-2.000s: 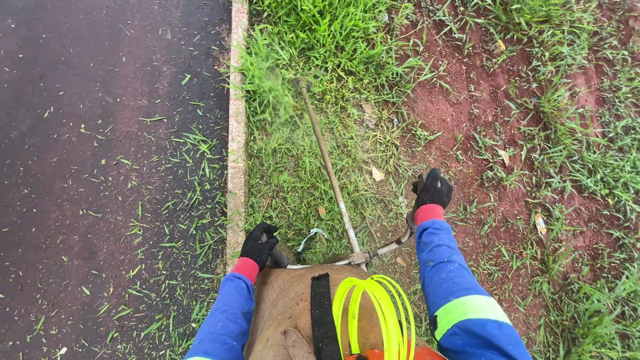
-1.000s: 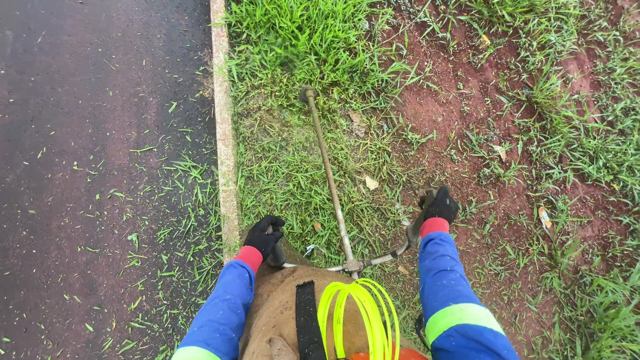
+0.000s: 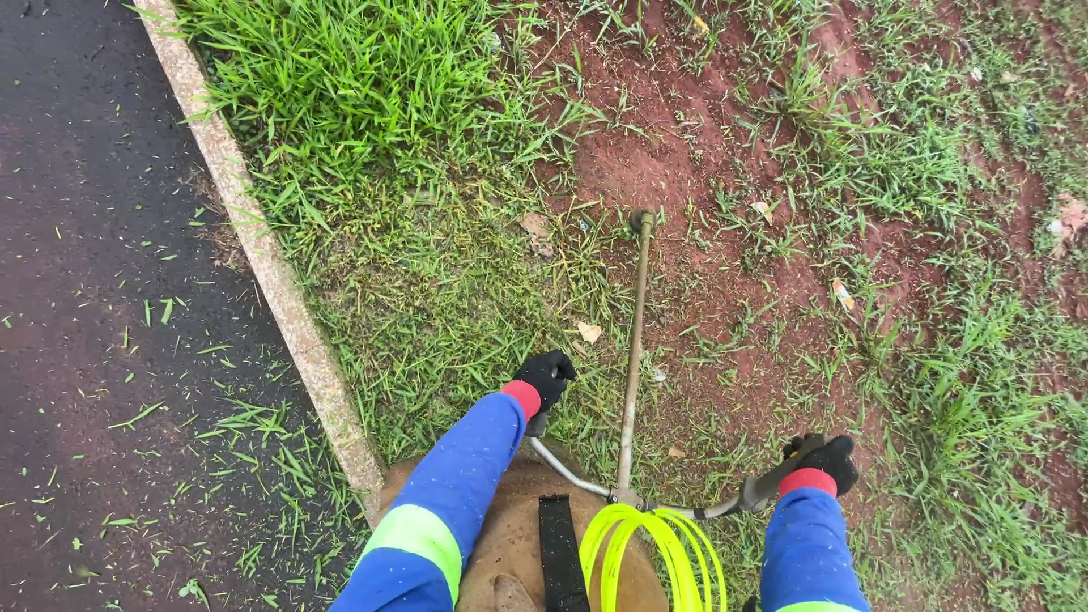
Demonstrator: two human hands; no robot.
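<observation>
My left hand [image 3: 546, 379], in a black glove, is closed round the left grip of a string trimmer's handlebar [image 3: 565, 473]. Gloved in black too, my right hand [image 3: 829, 463] holds the dark right grip [image 3: 769, 483]. From the bar's clamp the trimmer's metal shaft [image 3: 634, 357] runs forward to the trimmer head [image 3: 643, 221], which is over red soil beside the grass. A coil of bright yellow line [image 3: 671, 544] hangs at my front, next to a black strap [image 3: 561, 552] over a brown apron [image 3: 510, 518]. Any cutting line at the head cannot be made out.
A concrete curb [image 3: 280, 280] slants between the dark pavement [image 3: 102, 340], strewn with cut blades, and the grass. Taller grass [image 3: 357, 93] stands ahead on the left. Red soil with grass tufts [image 3: 994, 425] lies to the right, with a scrap of litter [image 3: 842, 294] and a dry leaf [image 3: 588, 331].
The trimmer head has swung right, from the grass near the curb to the bare soil. Both hands have moved right with the handlebar. The view has turned, so the curb now slants.
</observation>
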